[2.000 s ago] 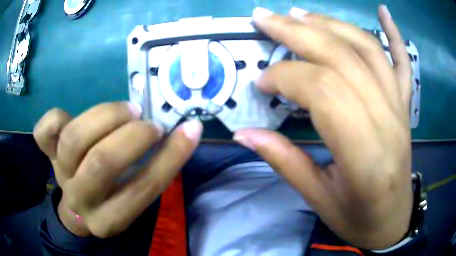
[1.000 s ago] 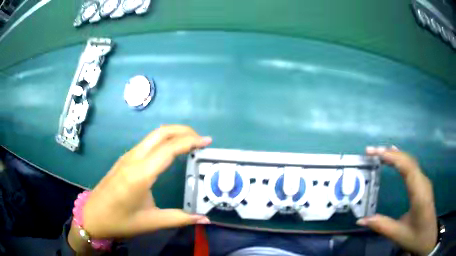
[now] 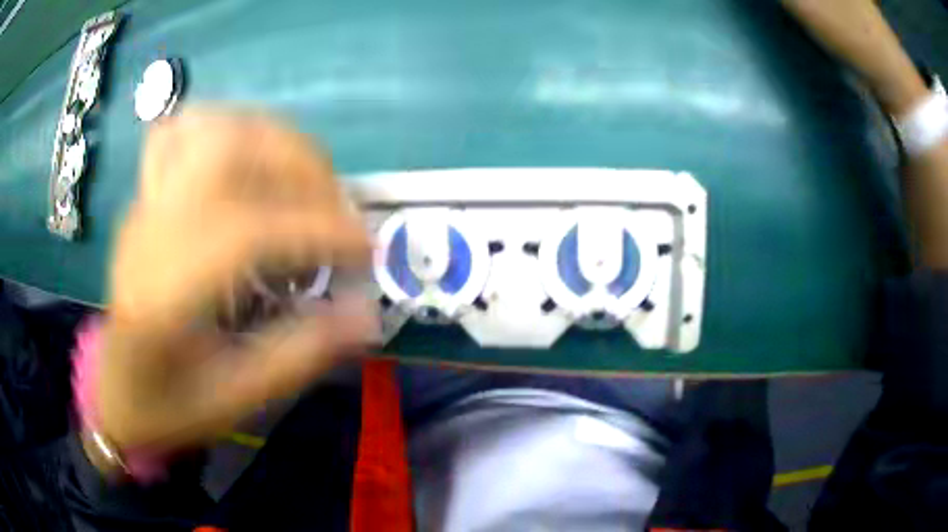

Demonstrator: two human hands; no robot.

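Note:
The silver-grey housing (image 3: 518,301) lies on the green surface near its front edge. Its middle disc (image 3: 428,255) and right disc (image 3: 600,262) show blue under pale rounded tongues. My left hand (image 3: 244,260), strongly blurred, is over the housing's left end and hides most of the left station. I cannot tell whether its fingers hold the housing or anything else. My right hand (image 3: 847,31) is away from the housing at the upper right. Its fingers are cut off by the top edge, so its grip is hidden.
A slim silver part (image 3: 71,130) lies at the far left on the green surface (image 3: 499,104). A loose round disc (image 3: 158,90) with a white face lies beside it, just above my left hand. The surface's front edge runs below the housing.
My right hand has let go of the housing's right end and moved to the upper right. My left hand has moved over the left station. The view has shifted, and the housing appears higher and further left.

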